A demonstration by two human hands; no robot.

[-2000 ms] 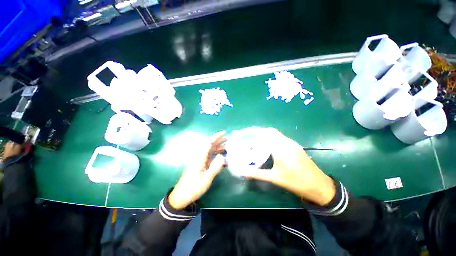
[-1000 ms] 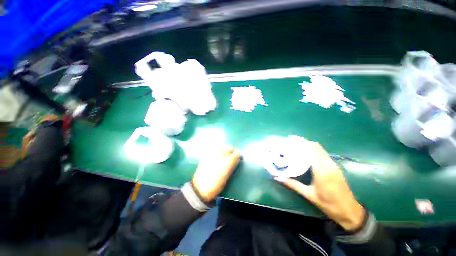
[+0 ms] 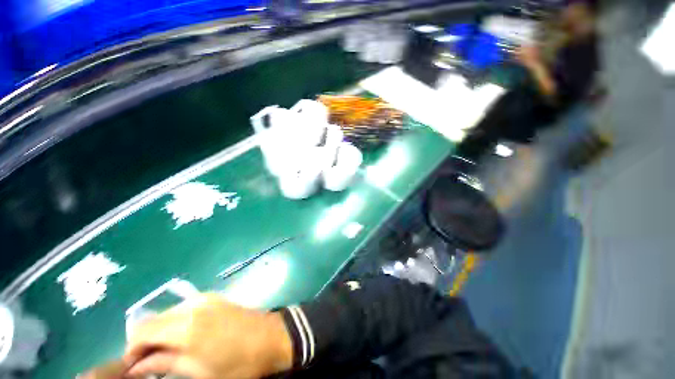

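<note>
My right hand (image 3: 215, 337) is at the bottom left, its fingers bent over a white plastic housing. The housing's square frame (image 3: 172, 287) shows behind the hand; its body is mostly hidden. A bit of skin (image 3: 102, 371) at the bottom edge may be my left hand, but it is cut off. A thin screwdriver (image 3: 255, 257) lies on the green bench beyond my right hand. Two loose piles of small white parts, a left pile (image 3: 89, 281) and a right pile (image 3: 196, 203), lie near the rail.
White housings (image 3: 300, 159) stand grouped beyond the piles, with orange-brown wire leads (image 3: 363, 115) behind them. A paper label (image 3: 352, 230) lies near the bench edge. Another white housing (image 3: 22, 340) is blurred at far left. A round black stool seat (image 3: 465, 213) and a person (image 3: 577, 63) are at the right.
The view has swung to the right, so the bench contents appear further left. The housing's square frame now shows by my right hand instead of its round end face. My left hand has almost left the picture.
</note>
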